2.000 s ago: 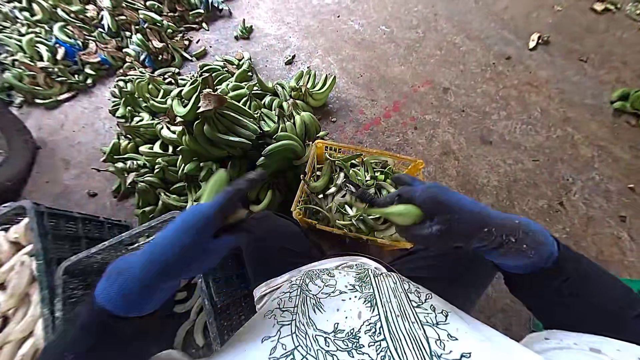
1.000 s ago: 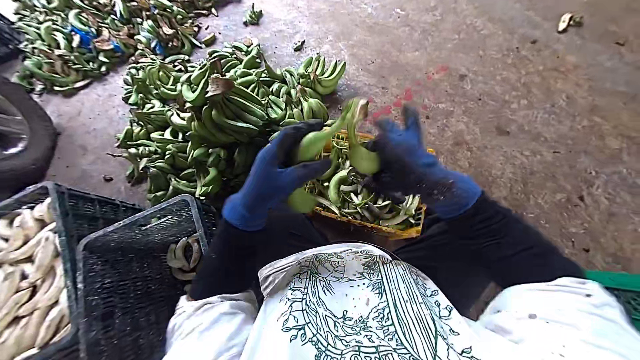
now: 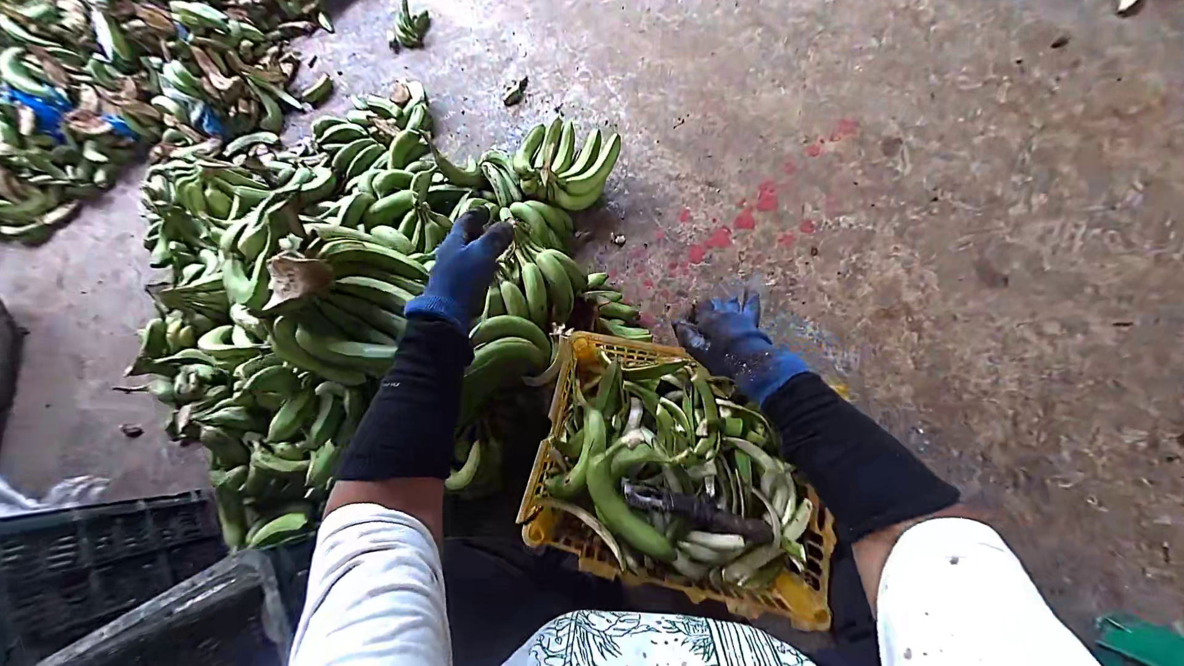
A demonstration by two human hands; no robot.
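Note:
Wearing a blue glove with dark fingers, my left hand (image 3: 465, 264) touches the heap of green plantains (image 3: 342, 342); its fingertips rest at a bunch (image 3: 541, 277), and a firm grip cannot be made out. My right hand (image 3: 735, 338), gloved alike, is just past the far right corner of the yellow plastic crate (image 3: 555, 425), fingers apart, holding nothing that shows. Green peels (image 3: 689, 425) fill the crate, with whole green plantains (image 3: 615, 499) on top. A dark-handled tool (image 3: 698, 511), perhaps a knife, lies among the peels.
Dark plastic crates (image 3: 102, 555) stand at the lower left. A second pile of plantains and brown scraps (image 3: 176, 74) lies at the upper left. A small bunch (image 3: 408, 26) sits on the concrete floor (image 3: 925, 231), which bears red marks. A green object (image 3: 1142, 638) shows at the lower right.
The plantains that my hands held over the crate have been let go. My left hand has moved forward onto the heap, and my right to the crate's far corner. The view has shifted.

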